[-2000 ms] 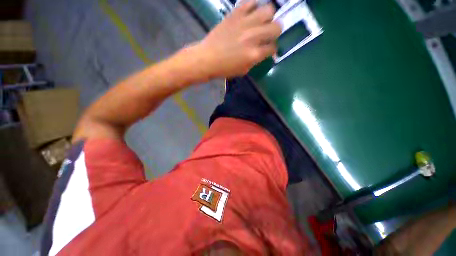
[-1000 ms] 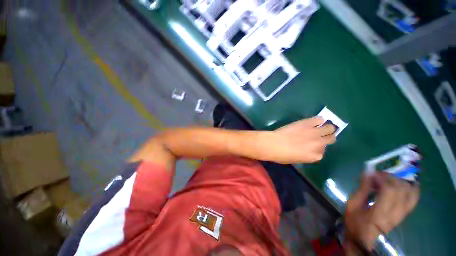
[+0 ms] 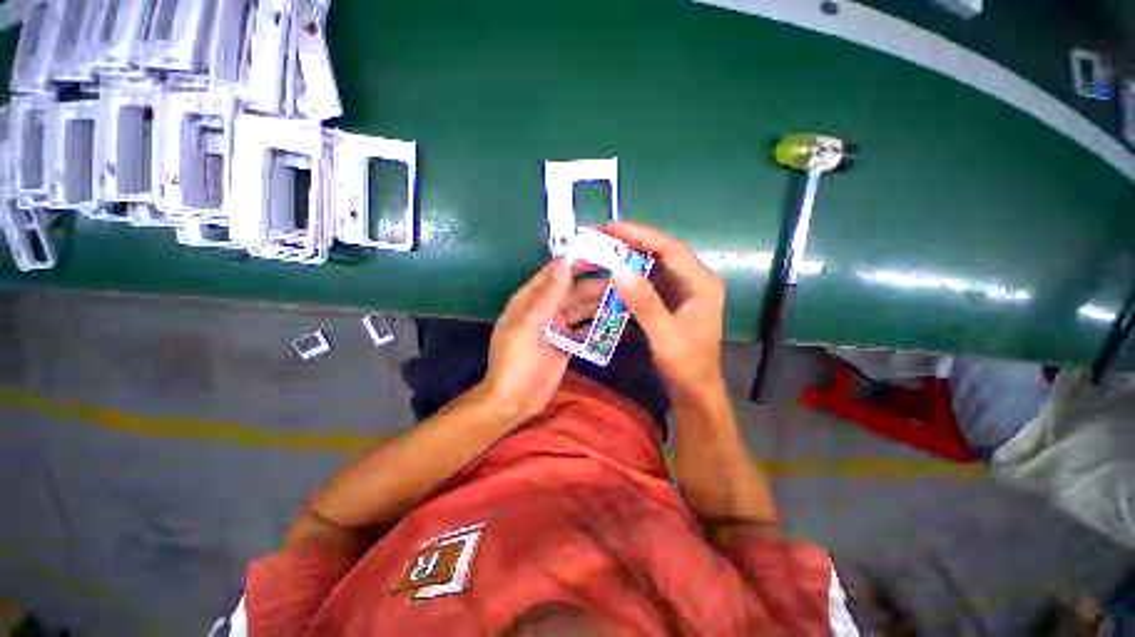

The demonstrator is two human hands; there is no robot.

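Observation:
A white housing half with electronics point(image 3: 602, 326) is held tilted between both hands at the bench's front edge. Blue and green show inside it. My left hand point(image 3: 529, 339) grips its left side. My right hand point(image 3: 678, 305) grips its upper right side, with fingers over the top. A white front frame point(image 3: 595, 171) lies flat on the green bench just beyond the hands, its lower part partly hidden by the held half and fingers. A two-faced mallet point(image 3: 803, 230) lies to the right, its black grip sticking out over the bench edge.
Stacked white frames point(image 3: 268, 187) stand in rows on the green bench point(image 3: 473, 75) at the left. A pale rail point(image 3: 921, 62) borders the conveyor, which carries a unit point(image 3: 1090, 75). Small white frames point(image 3: 311, 345) lie on the floor. A red stool point(image 3: 890, 411) and a person's pale clothing point(image 3: 1077, 448) are at right.
The view has turned. My left hand has left the front frame lying on the bench. The housing half has come from the right to in front of my body, and both hands now hold it.

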